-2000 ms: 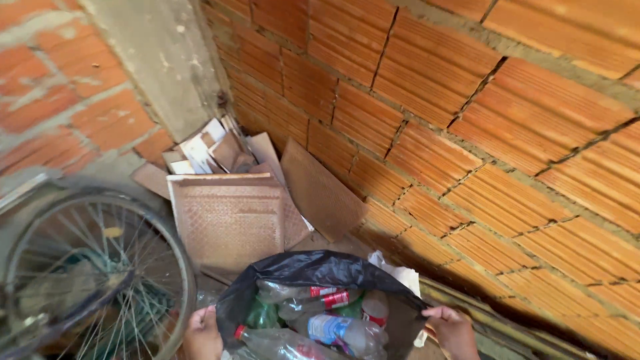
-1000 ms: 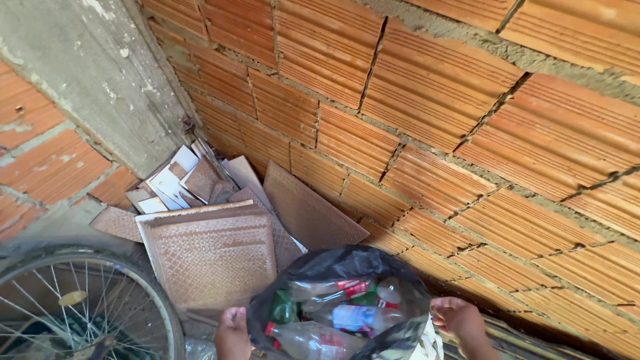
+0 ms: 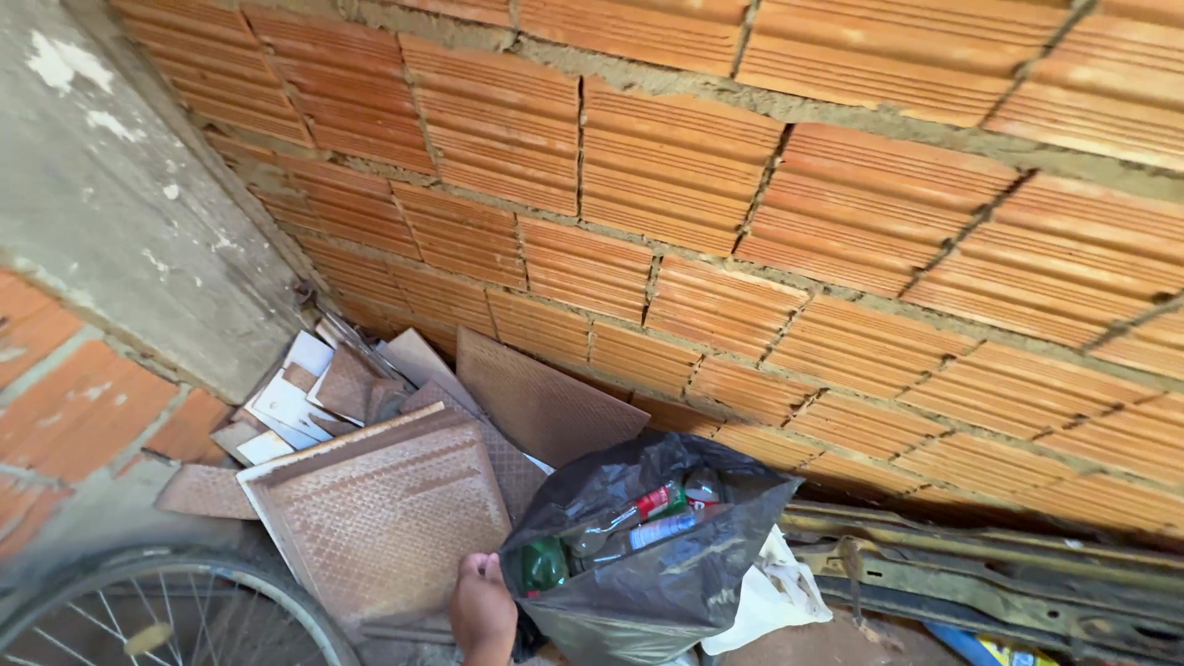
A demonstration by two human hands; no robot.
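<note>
A black plastic bag (image 3: 647,592) stands at the lower centre with its mouth partly spread. Inside lie several plastic bottles, among them a green bottle (image 3: 544,565), a clear bottle with a red label (image 3: 659,500) and one with a blue and white label (image 3: 662,530). My left hand (image 3: 483,608) pinches the bag's rim at its left corner. My right hand is out of view, and the bag's right corner sticks out with no hand on it.
Stacked ceramic tiles (image 3: 388,509) lean in the corner beside a hollow-brick wall (image 3: 684,296). A bicycle wheel (image 3: 176,601) is at the lower left. Long metal pieces (image 3: 980,573) lie along the wall at right, near a white crumpled item (image 3: 772,601).
My right hand, at the bag's right rim in both earlier frames, has left the view. The bag's mouth has narrowed and its front side now covers some bottles. My left hand still grips the rim.
</note>
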